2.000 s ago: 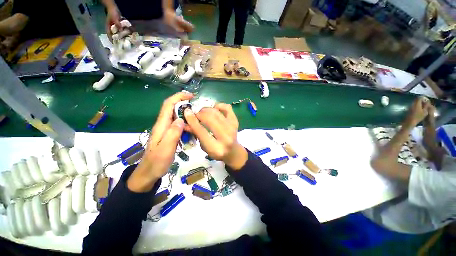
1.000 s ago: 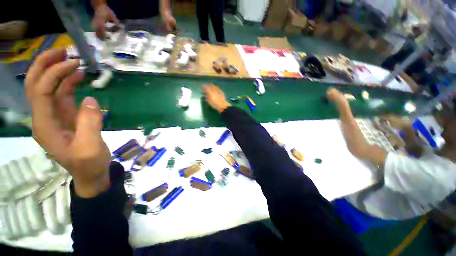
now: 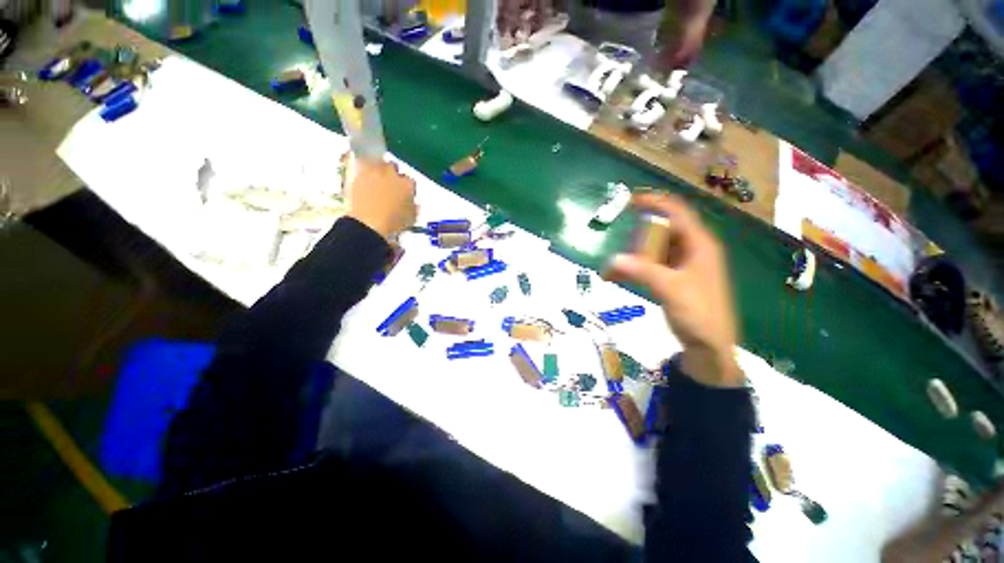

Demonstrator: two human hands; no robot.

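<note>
My right hand (image 3: 691, 288) is raised over the belt's near edge, blurred, with a tan-faced battery pack (image 3: 653, 238) between thumb and fingers. My left hand (image 3: 382, 198) is at the right end of the pile of white housings (image 3: 264, 203), by the foot of the metal upright; its fingers are bent and partly hidden, so I cannot tell whether it holds anything. Blue and tan battery packs (image 3: 527, 329) and green circuit boards (image 3: 550, 367) with thin wires lie scattered on the white bench (image 3: 506, 412).
The green belt (image 3: 881, 352) carries a part-filled housing (image 3: 611, 205), another farther right (image 3: 803, 269) and a battery pack (image 3: 464, 166). A metal upright (image 3: 350, 83) stands behind my left hand. A blue stool (image 3: 154, 407) is at lower left. Another person's hand (image 3: 691, 31) shows beyond the belt.
The view has swung left. My left hand has gone from open in the air to the housing pile. My right hand has come back from the belt and now holds a battery pack.
</note>
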